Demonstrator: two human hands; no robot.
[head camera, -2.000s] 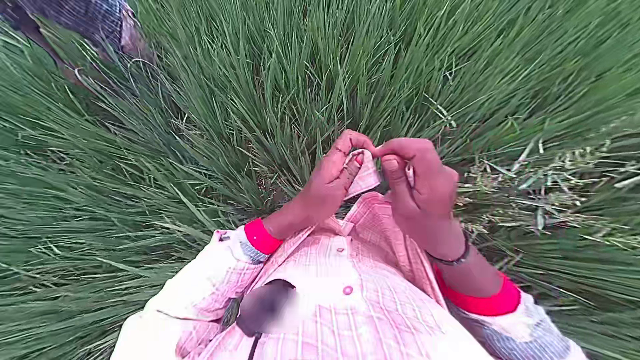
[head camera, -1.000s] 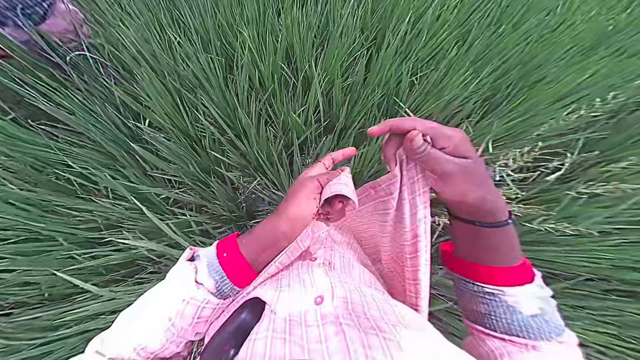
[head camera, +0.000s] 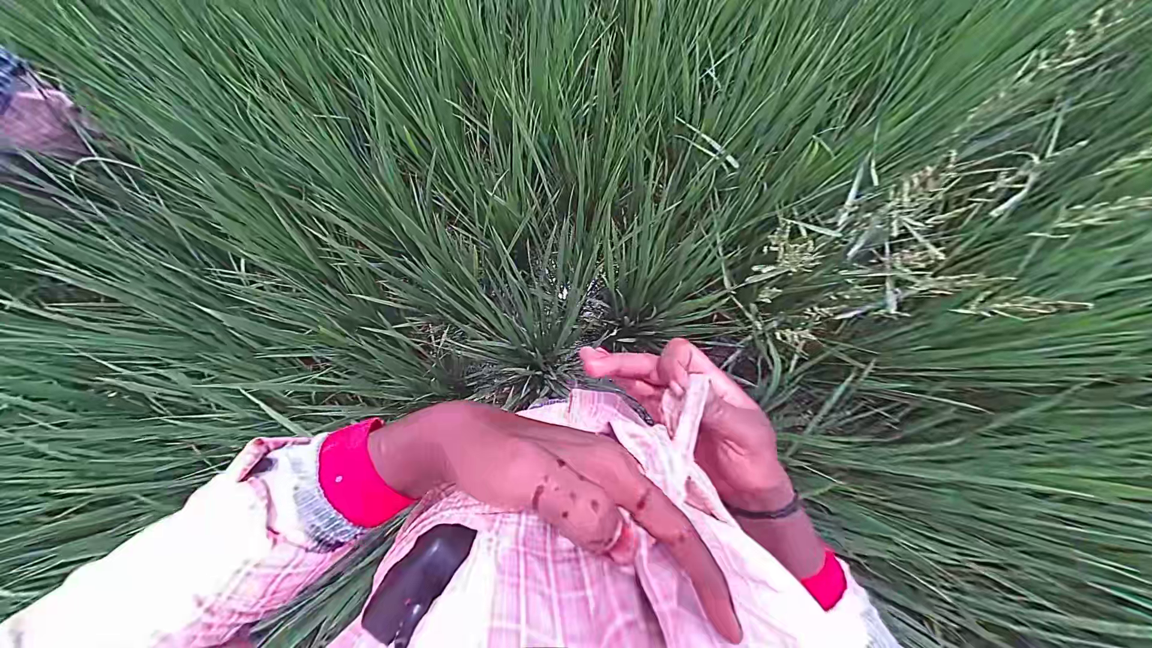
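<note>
A pink and white checked shirt covers the wearer's front, its hem gathered up at the middle. My left hand lies across the shirt, back of the hand up, with dark specks on the fingers; the index finger points down to the right, and the thumb and other fingertips are at the cloth. On the right, my right hand pinches an edge of the shirt between thumb and fingers, a fold of cloth standing up from them. Red cuffs circle both wrists, and a dark band is on the right one.
Tall green grass-like plants surround the body on all sides. Pale seed heads and dry stalks lean in at the right. A dark glossy object rests against the shirt at lower left. Part of a person's clothing shows at the upper left edge.
Both hands have come down closer to the body. My left hand has crossed over the shirt front toward the right hand. The shirt edge, earlier raised in the right hand, is lower now.
</note>
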